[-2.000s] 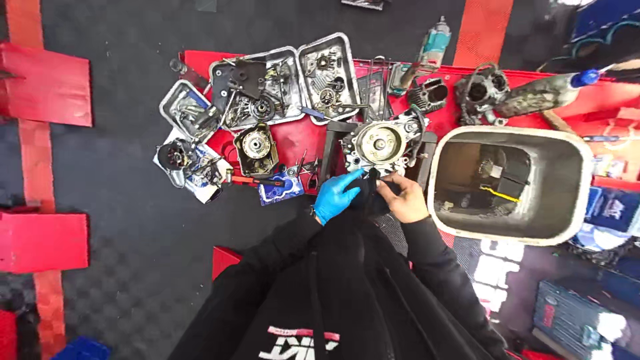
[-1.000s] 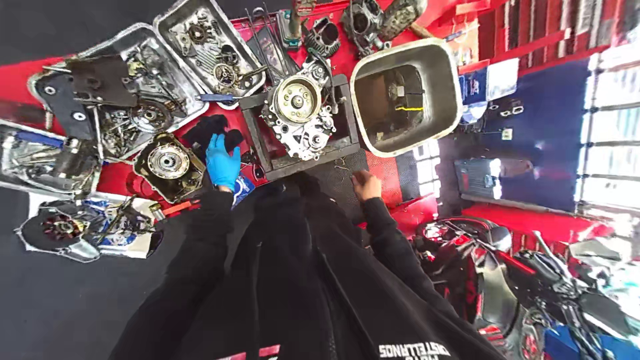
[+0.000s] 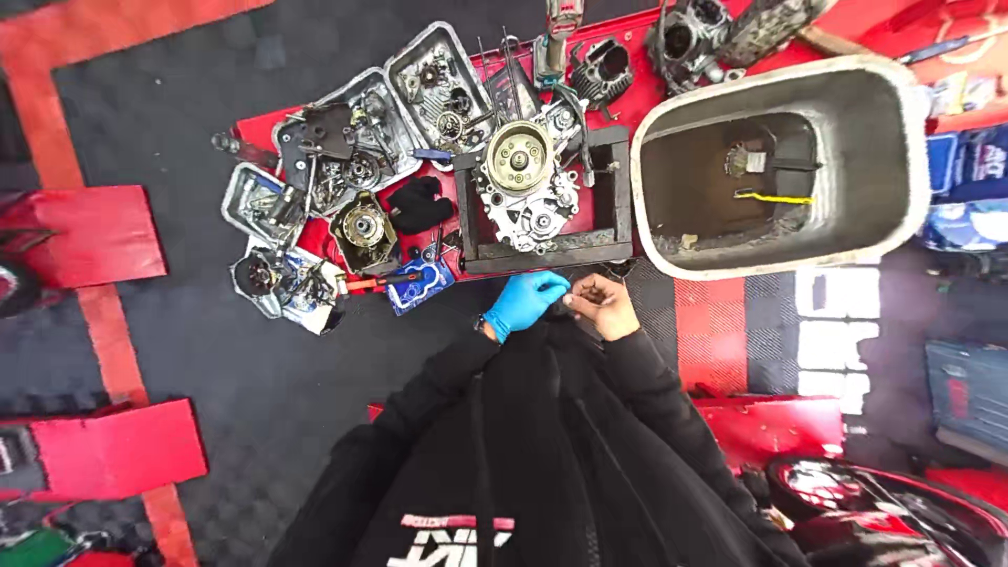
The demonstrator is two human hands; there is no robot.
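My left hand (image 3: 526, 302), in a blue disposable glove, is just below the bench edge in front of my jacket. My bare right hand (image 3: 605, 305) meets it there with bent fingers. A small dark thing may lie between the fingertips; it is too unclear to name. Above my hands, an engine crankcase with a round flywheel (image 3: 520, 157) rests on a dark frame (image 3: 543, 253). A black cloth or glove (image 3: 420, 205) lies left of the frame, beside a round-bored engine cover (image 3: 365, 226). A blue gasket packet (image 3: 420, 285) and an orange-handled tool (image 3: 370, 283) lie near the edge.
Metal trays of engine parts (image 3: 439, 87) stand at the upper left. A large grey basin (image 3: 854, 169) with dark liquid and a yellow-handled brush or tool (image 3: 776, 198) stands right of the frame. An engine cylinder (image 3: 602, 71) sits behind it. A motorcycle (image 3: 850, 504) is at the lower right.
My left hand has left the black cloth, which it touched a second ago, and moved right to my right hand. Two seconds ago both hands were together at a black item near the crankcase. The view has shifted.
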